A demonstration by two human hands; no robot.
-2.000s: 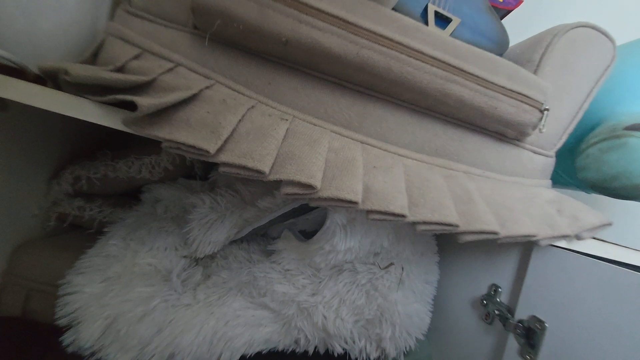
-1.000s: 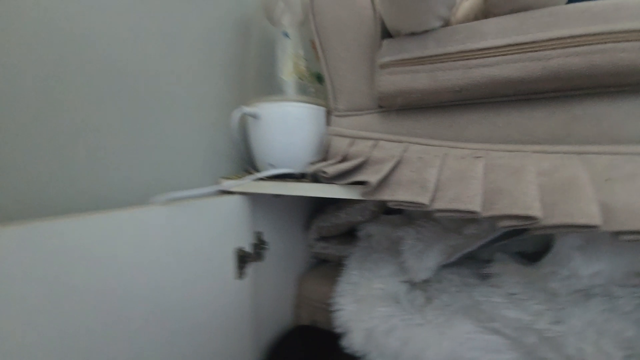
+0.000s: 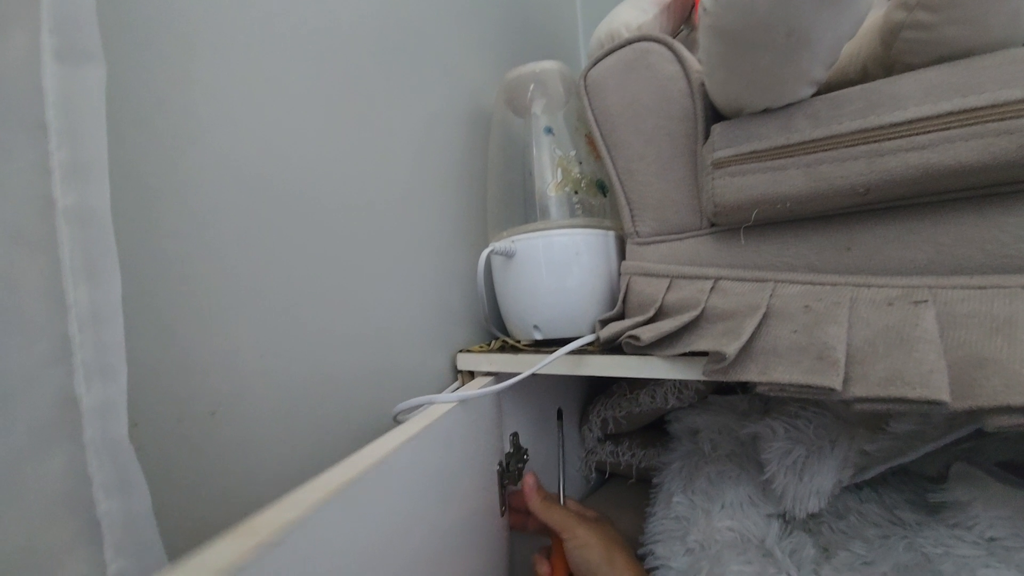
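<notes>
My right hand [image 3: 588,536] reaches in from the bottom, its fingers around the orange handle of a screwdriver [image 3: 562,456]. The metal shaft points upward beside the cabinet's inner side wall. My thumb and fingertips are at the lower part of a metal cabinet hinge [image 3: 513,464], which joins the open white door [image 3: 384,512] to that wall. Whether the fingertips touch the hinge cannot be told. The lower part of the hand is cut off by the frame. My left hand is out of view.
A white electric appliance with a clear cover [image 3: 556,280] stands on the cabinet top [image 3: 592,366], its white cable [image 3: 512,386] hanging over the door edge. A beige small sofa [image 3: 800,248] with a pleated skirt is beside it. White fluffy fabric [image 3: 744,480] fills the shelf below. A pale curtain [image 3: 84,280] hangs left.
The view has swung left to the open door and its hinge. My right hand with the screwdriver has come into view at the hinge; neither earlier frame shows it.
</notes>
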